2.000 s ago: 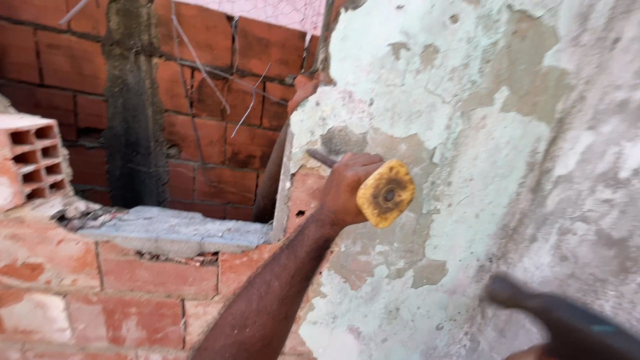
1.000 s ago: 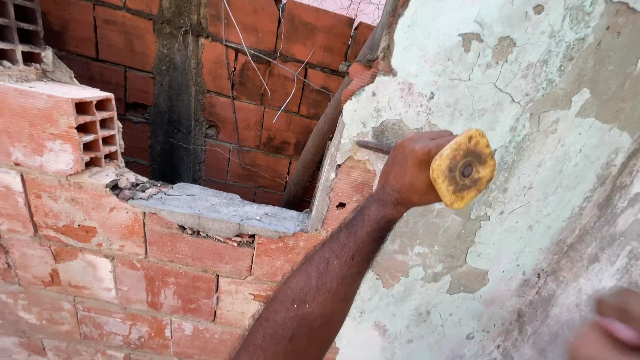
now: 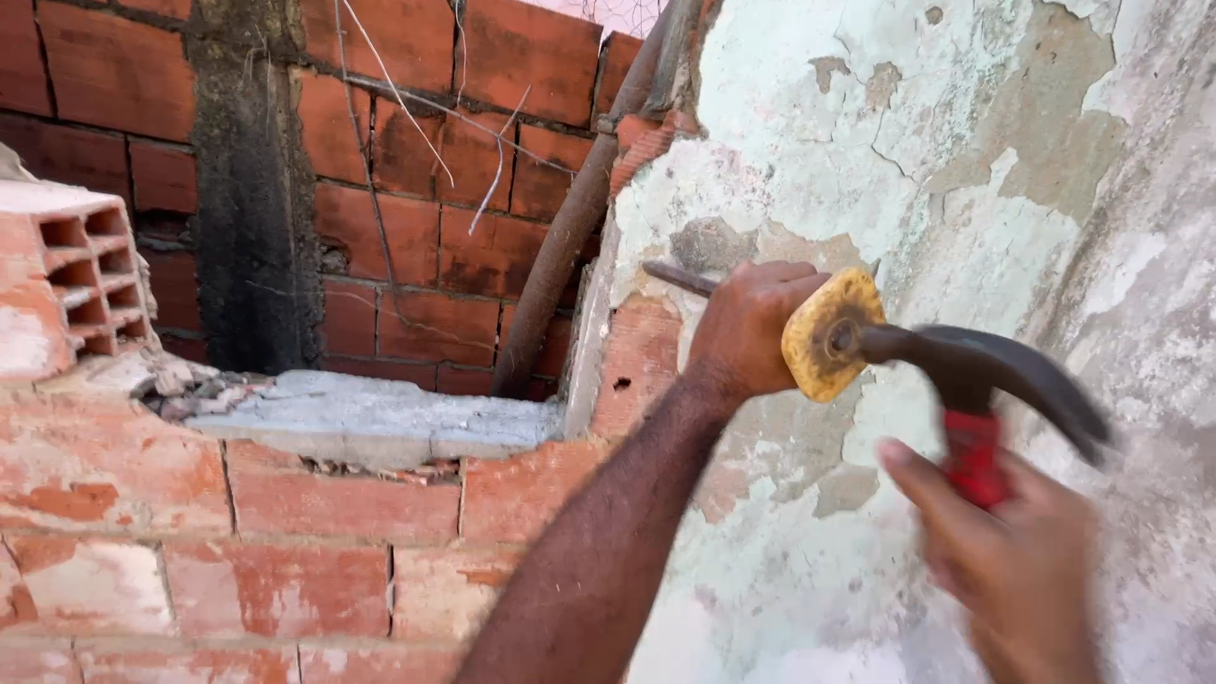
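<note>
My left hand (image 3: 755, 328) is closed around a steel chisel (image 3: 679, 277) that has a square yellow hand guard (image 3: 832, 334). The chisel's tip rests at the peeling, pale green plaster wall (image 3: 959, 237), just above an exposed patch of red brick. In my right hand (image 3: 1012, 560) is a claw hammer (image 3: 959, 366) with a red grip. Its face meets the chisel's struck end, at the middle of the guard, and its claw points right and down. The right hand is blurred. My left fingers hide part of the chisel's shank.
At left runs a low hollow-brick wall (image 3: 342, 503) with a grey mortar ledge (image 3: 380, 413) and a broken hollow brick (image 3: 76, 275). Behind it stand a dark concrete column (image 3: 252, 190), loose wires (image 3: 399, 95) and a slanting rusty pipe (image 3: 560, 256).
The hammer, blurred at the lower right two seconds ago, is now against the chisel's end. My left hand keeps its hold on the chisel. The view has shifted somewhat.
</note>
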